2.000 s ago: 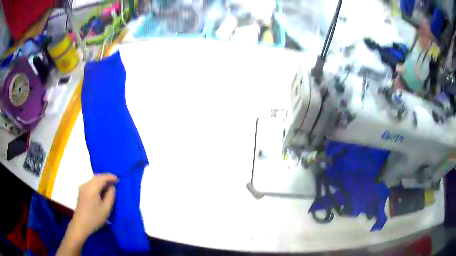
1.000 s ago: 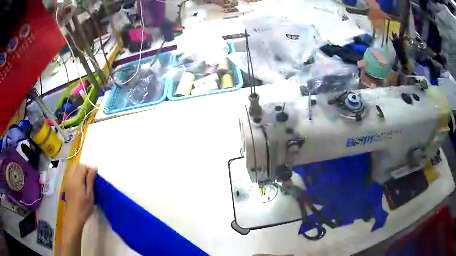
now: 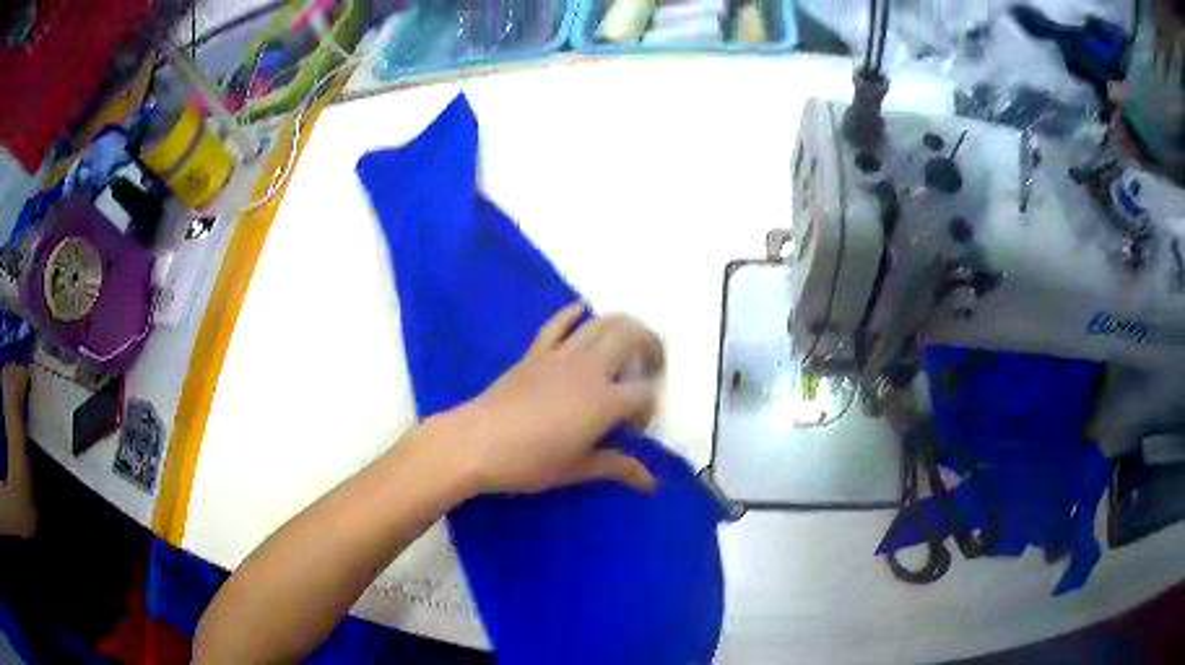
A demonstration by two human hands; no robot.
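Note:
A large royal-blue cloth panel (image 3: pixel 585 559) lies on the white table left of the machine, narrow at its far end and wider towards me, running off the bottom edge. My left hand (image 3: pixel 559 403) is over its middle, palm down, slightly blurred, with the thumb apart from the bent fingers. No pinch on the cloth shows. My right hand is not in view. The sewing machine head (image 3: pixel 832 221) stands to the right, above the shiny needle plate (image 3: pixel 767 442). No cloth shows under the needle.
Small blue pieces (image 3: pixel 1014 403) lie under the machine arm, with black scissors (image 3: pixel 920 559) beside them. A purple round object (image 3: pixel 98 279) and a yellow container (image 3: pixel 192 159) are at the left, beyond the yellow edging (image 3: pixel 215 377). Light-blue baskets (image 3: pixel 572 50) are at the back. Part of a bare arm shows at the left edge.
My left hand has moved right from the table's left side. The blue panel now lies spread, with its wider part nearer the needle plate. The camera view has shifted.

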